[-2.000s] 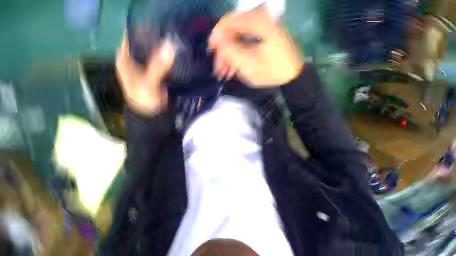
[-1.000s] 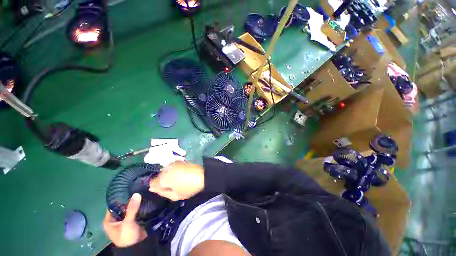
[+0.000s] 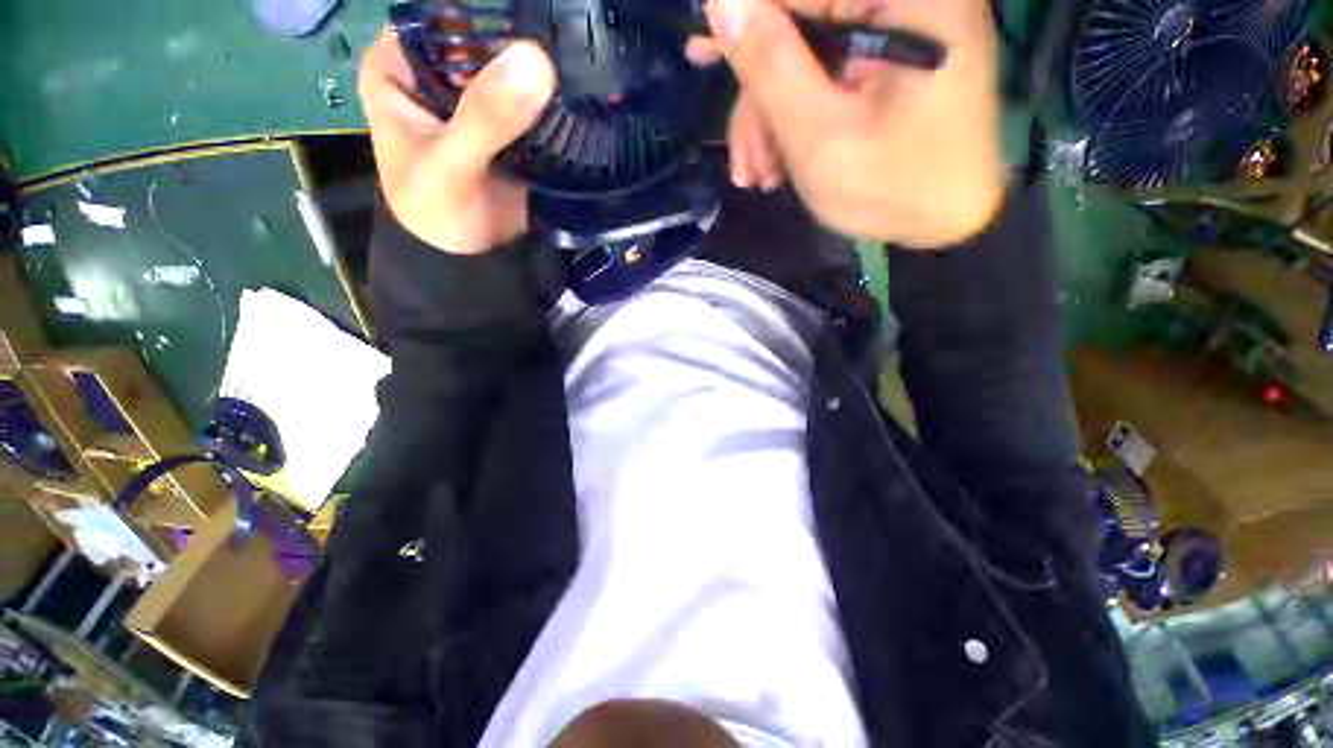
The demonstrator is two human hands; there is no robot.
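A dark fan unit (image 3: 607,139) with a round ribbed head is at the top middle, close to my chest, partly cut off by the upper edge. Its dark base (image 3: 639,260) points towards my shirt. My left hand (image 3: 461,132) grips the left side of the fan, thumb on the ribs. My right hand (image 3: 877,132) is at the right of the fan and holds a thin dark pen-like tool (image 3: 892,47) between thumb and fingers. The tool's left end is near the fan; whether it touches cannot be told.
Dark grilles (image 3: 1177,88) lie at the upper right. A carton (image 3: 1213,424) with dark fans (image 3: 1148,533) stands at the right. A paper sheet (image 3: 300,387) with a dark round part (image 3: 244,436) and cardboard trays (image 3: 219,592) are at the left. A blue disc (image 3: 294,12) lies at the top.
The view has swung down towards my chest. The fan and both hands appear higher and larger. The dark tool now shows in my right hand.
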